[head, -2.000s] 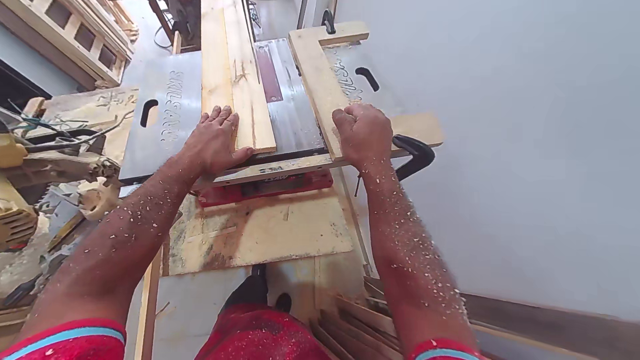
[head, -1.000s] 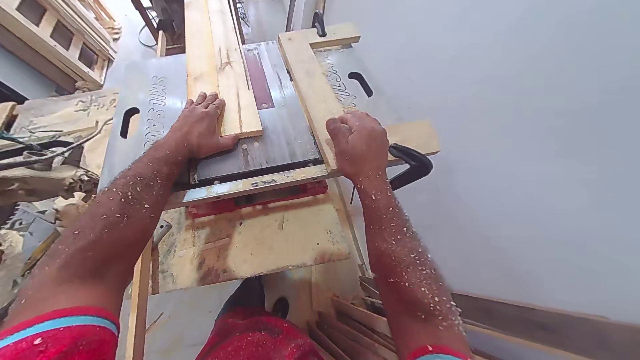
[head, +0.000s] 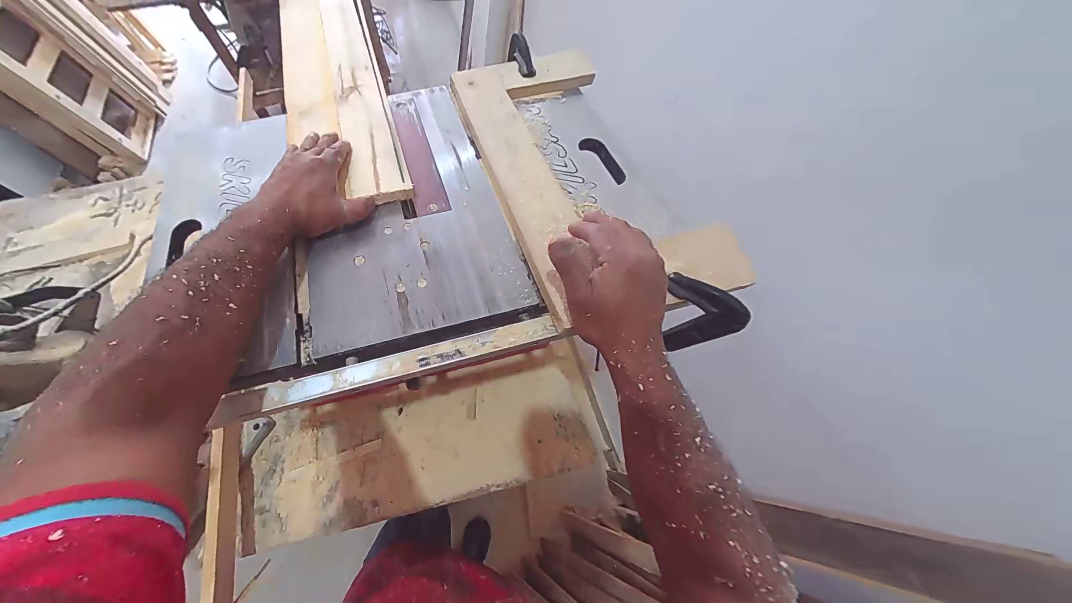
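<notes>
My left hand [head: 314, 188] lies on the near end of a long wooden board [head: 347, 109], its thumb at the board's end edge. The board rests on the metal top of a Skil table saw [head: 427, 285], beside the reddish throat plate [head: 419, 159]. My right hand [head: 615, 276] rests in a loose fist on the near end of a wooden fence [head: 511, 167], dusted with sawdust. Whether it grips the fence cannot be told. A black clamp [head: 712, 311] sits at the fence's near crosspiece [head: 708, 255], and another clamp [head: 521, 54] at the far one. The blade is not plainly visible.
A white wall [head: 879, 209] runs along the right. Wooden strips [head: 611, 553] lean below the saw, near a sawdust-covered panel [head: 419, 452]. At left stand a cluttered bench [head: 75, 226] with a cable and a wooden frame [head: 75, 79]. My shoes show on the floor.
My left hand and the board have moved away from me along the saw top, baring more of the metal in front of them. My right hand stays at the fence's near end.
</notes>
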